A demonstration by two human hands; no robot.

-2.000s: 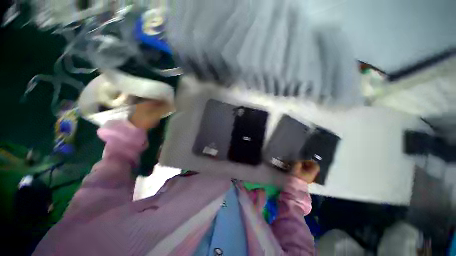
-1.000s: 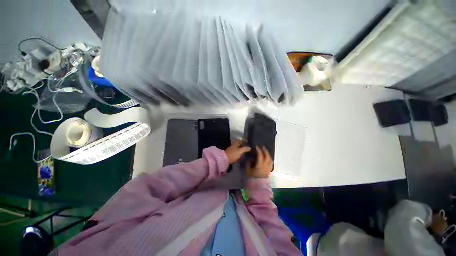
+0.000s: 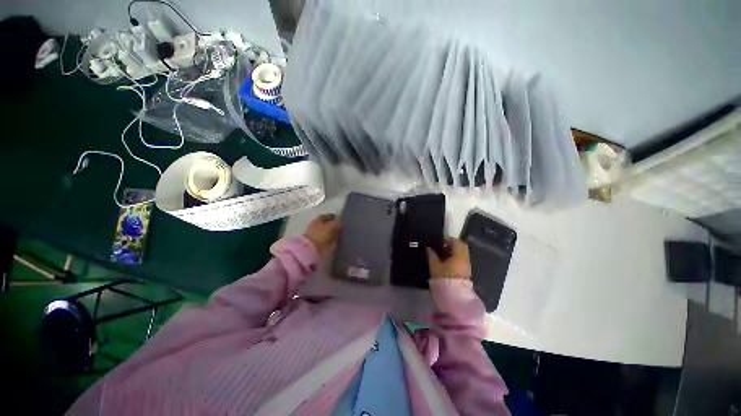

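Note:
A dark grey flat device (image 3: 366, 236) with a small white label near its lower end lies on the white bench. A black device (image 3: 418, 236) with a small white mark lies close to its right. My left hand (image 3: 323, 231) holds the grey device's left edge. My right hand (image 3: 451, 260) holds the black device's lower right edge, its fingertips on the surface. Further right lies another dark device (image 3: 490, 256), seemingly stacked on a second one. The undersides of the devices are hidden.
Upright grey-white sleeves (image 3: 431, 106) line the bench's back. A label roll (image 3: 209, 180) with a curling strip stands left. Cables (image 3: 154, 49), a blue reel holder (image 3: 264, 101) and a patterned phone (image 3: 132, 231) are on the green table. A brown tray (image 3: 601, 162) sits back right.
The view has shifted. My hands have left the dark device at the right and moved apart, to the outer edges of the grey and black devices.

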